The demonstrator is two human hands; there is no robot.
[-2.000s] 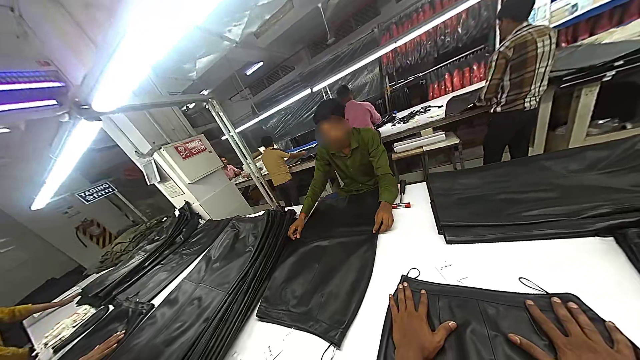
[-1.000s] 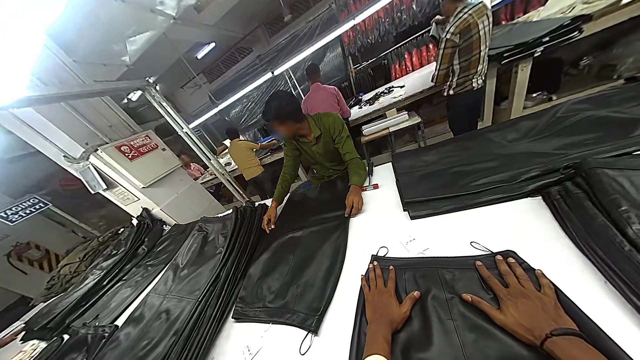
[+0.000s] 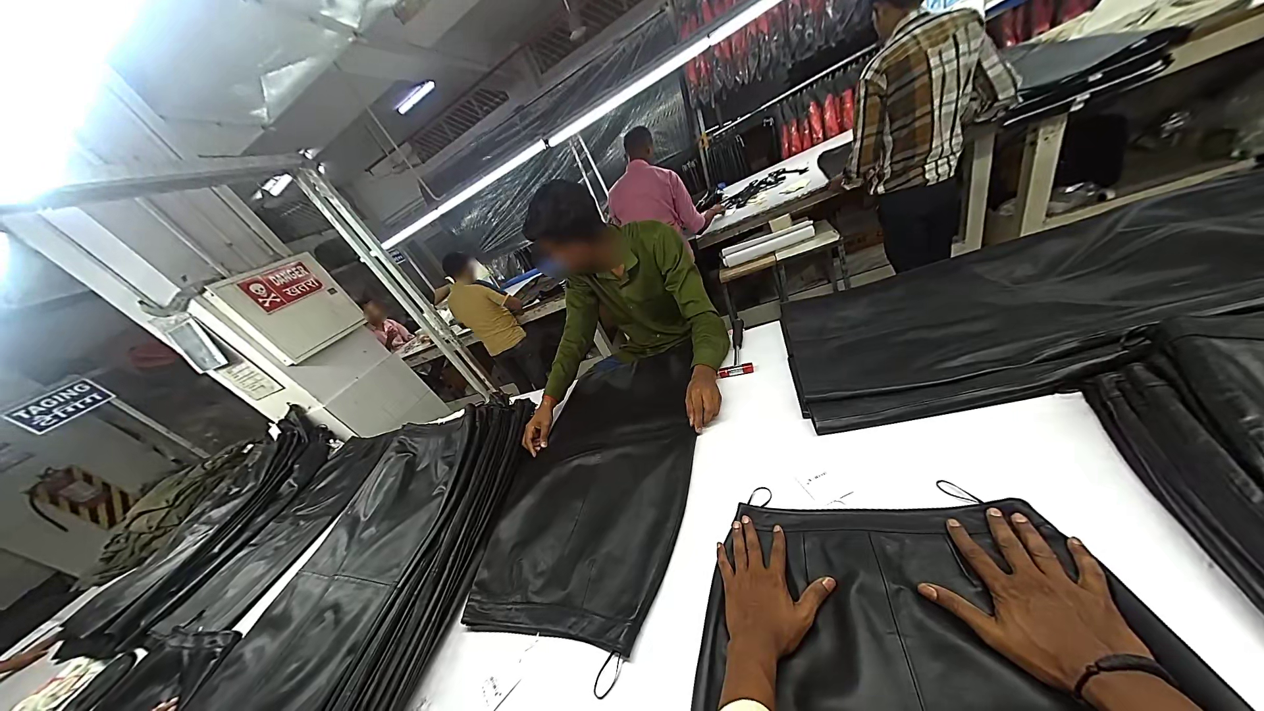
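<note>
A black leather skirt (image 3: 879,632) lies flat on the white table before me, its waistband at the far side with a thin hanger loop near each end. My left hand (image 3: 768,597) rests palm down with spread fingers on the skirt's left part, just below the waistband. On the right part lies my right hand (image 3: 1047,607), also flat with fingers apart and a dark band at the wrist. Neither hand grips anything. Across the table, a co-worker's two hands touch the edges of another black leather skirt (image 3: 583,523).
Stacks of black leather garments lie at the left (image 3: 355,583), far right (image 3: 1017,296) and right edge (image 3: 1165,444). A red marker-like item (image 3: 736,370) is beside the co-worker (image 3: 642,296). The white table (image 3: 820,459) bears pen marks. Other people stand behind.
My view has shifted right since the oldest frame. Both my hands remain flat on the skirt. The co-worker's hands stay at the other skirt's edges.
</note>
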